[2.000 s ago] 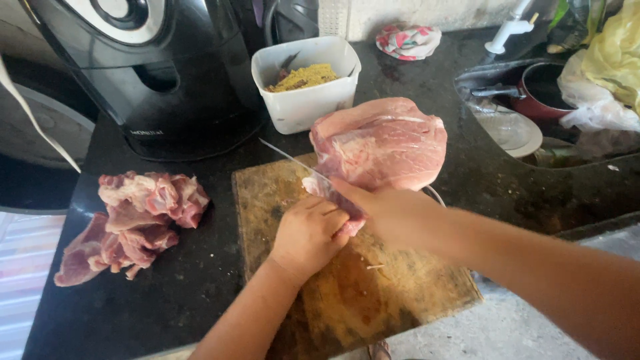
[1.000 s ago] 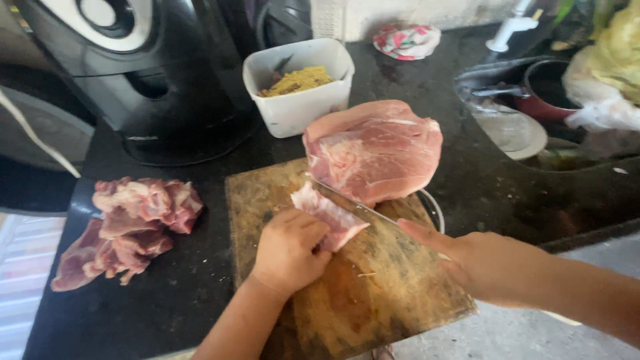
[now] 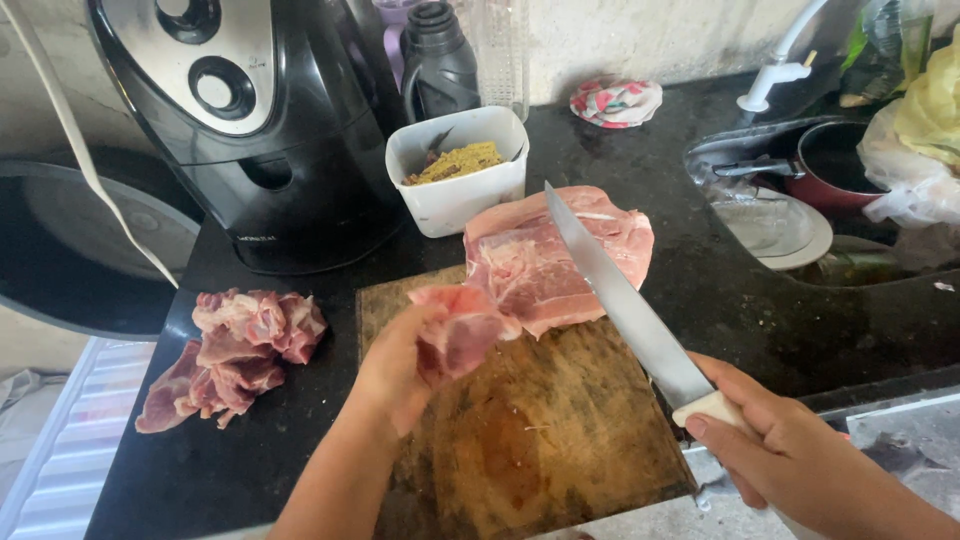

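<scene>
My left hand (image 3: 394, 367) grips a smaller piece of raw meat (image 3: 459, 334), lifted over the wooden cutting board (image 3: 555, 450). In my right hand (image 3: 757, 435) is the pale handle of a kitchen knife (image 3: 630, 300), its blade pointing up and left across the large cut of raw meat (image 3: 544, 262). That large cut lies at the board's far edge, close to the white plastic container. Several chunks of raw meat (image 3: 240, 349) are piled on the dark countertop left of the board.
The white plastic container (image 3: 465, 195) holds yellowish seasoning. A black air fryer (image 3: 262, 150) stands back left, near a dark bottle (image 3: 441, 67). A patterned cloth (image 3: 616, 102) lies by the wall. At right, the sink (image 3: 697, 161) holds a red pan (image 3: 832, 184) and plates (image 3: 787, 232).
My left hand has raised the smaller meat piece from the board. The knife, earlier low against the meat, is now held up with its blade above the large cut.
</scene>
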